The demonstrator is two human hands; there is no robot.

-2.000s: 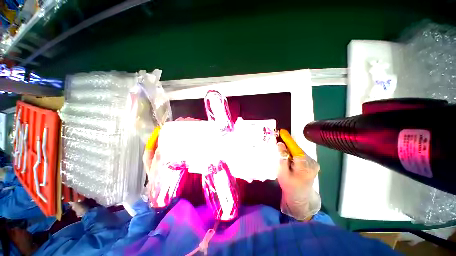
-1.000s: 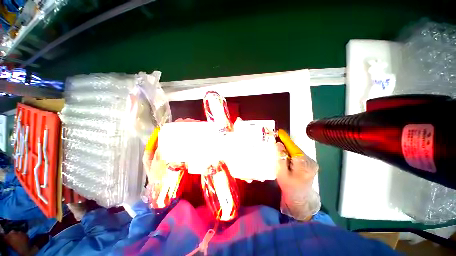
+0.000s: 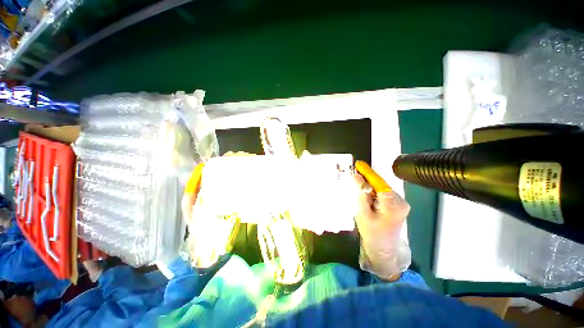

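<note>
The light-up assembly [image 3: 282, 246] glows yellow-white over the work frame, its loop arms pointing up and down. Its middle is an overexposed white block [image 3: 275, 192] with no detail visible. My left hand [image 3: 193, 192] holds the block's left end, an orange finger cot on one finger; the rest of the hand is washed out by glare. My right hand [image 3: 382, 214], in a thin translucent glove with an orange cot, grips the block's right end near a small dark detail.
A black electric screwdriver [image 3: 486, 176] hangs at the right, over a white foam block [image 3: 458, 96] and bubble wrap [image 3: 554, 83]. A ribbed clear stack [image 3: 121, 179] and red tray [image 3: 45, 205] lie left. The white work frame [image 3: 387, 134] lies beneath. Another person's hand [image 3: 93, 269] shows lower left.
The assembly's glow has changed from pink to red to yellow-white, tinting the smock and screwdriver. Both hands keep nearly the same place and hold.
</note>
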